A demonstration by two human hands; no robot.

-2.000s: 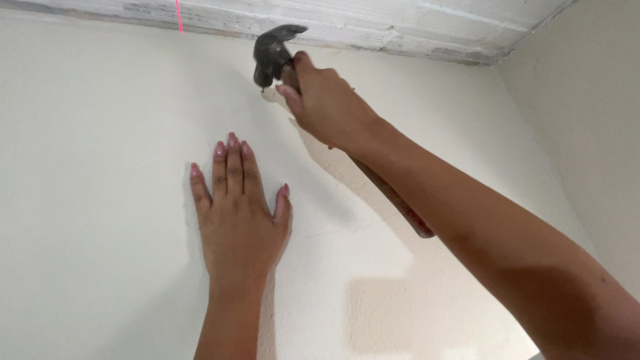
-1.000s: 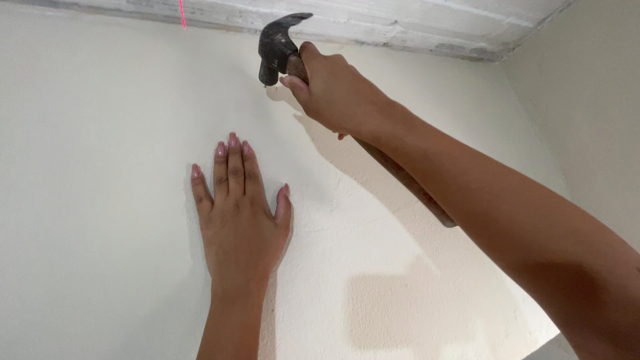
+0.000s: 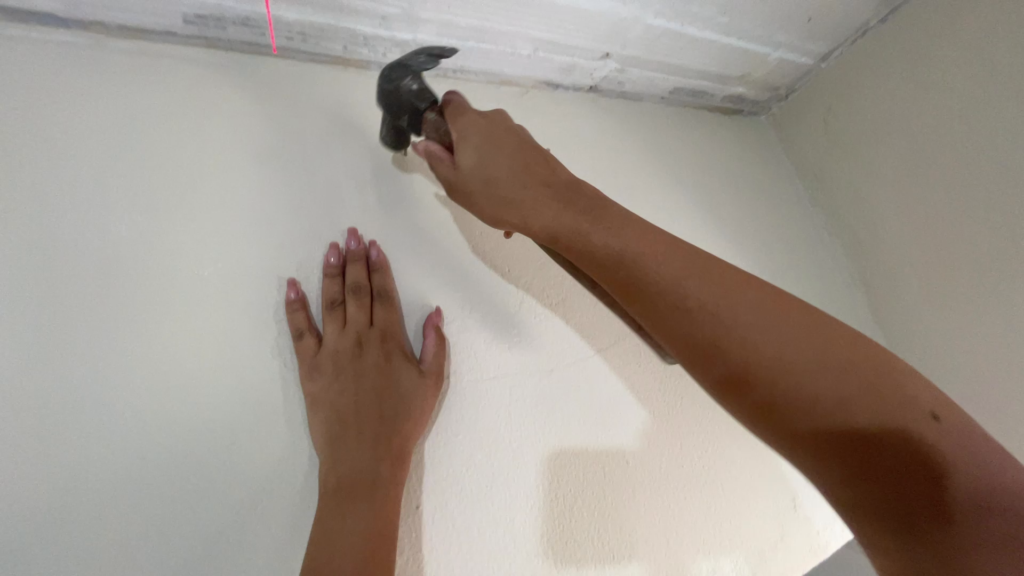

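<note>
High on the pale painted wall (image 3: 176, 320), my right hand (image 3: 500, 164) grips a claw hammer (image 3: 404, 96) close to its dark metal head. The claw points up and to the right, and the striking face points down. Below my wrist, the far end of the handle shows along the underside of my forearm. A small thin piece, perhaps a nail tip, shows just under the striking face; it is too small to be sure. My left hand (image 3: 368, 360) lies flat on the wall, below and left of the hammer, fingers up and thumb apart, holding nothing.
Above is a rough whitish ceiling (image 3: 512, 40) with grey patches along its edge. A red laser line (image 3: 270, 28) crosses it at the upper left. The adjoining wall (image 3: 920, 160) meets this one at a corner on the right. Shadows of the arm fall across the wall.
The hammer head and my right hand have shifted and tilted slightly between the frames, staying near the same spot high on the wall. My left hand has stayed in place.
</note>
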